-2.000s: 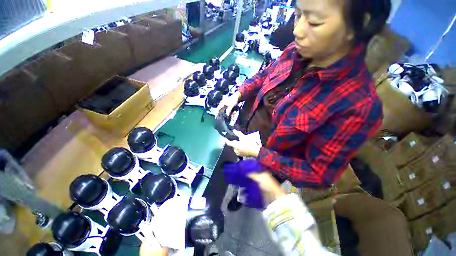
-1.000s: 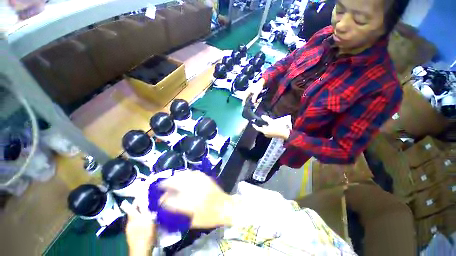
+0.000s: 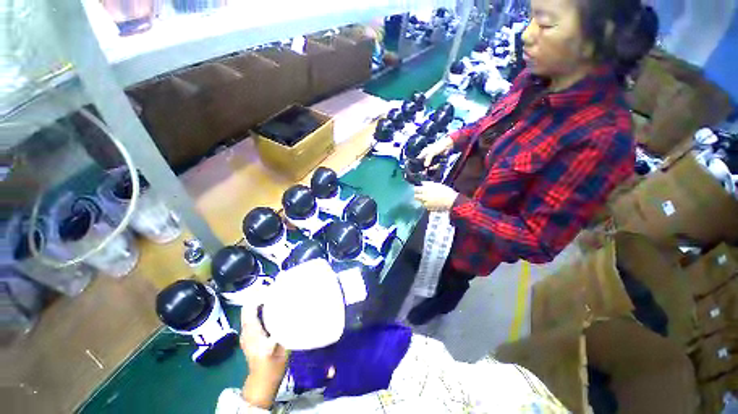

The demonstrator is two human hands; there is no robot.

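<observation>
A white-shelled security camera is held up in front of me, its white back towards me. My left hand grips its left side. A bunched purple-blue wiping cloth lies at the camera's lower side, over my right hand, which is mostly hidden by the cloth. Black-fronted cameras stand in two rows on the green mat just beyond my hands.
A co-worker in red plaid stands at the right, hands on a black part. An open yellow-brown box sits behind the cameras. Bagged cameras stand at the left. Cardboard cartons are on the right. A metal post rises at the left.
The view has shifted left. The cloth and my right hand have moved from the camera's face to its lower side. The held camera now shows its white shell. The co-worker's hands have shifted.
</observation>
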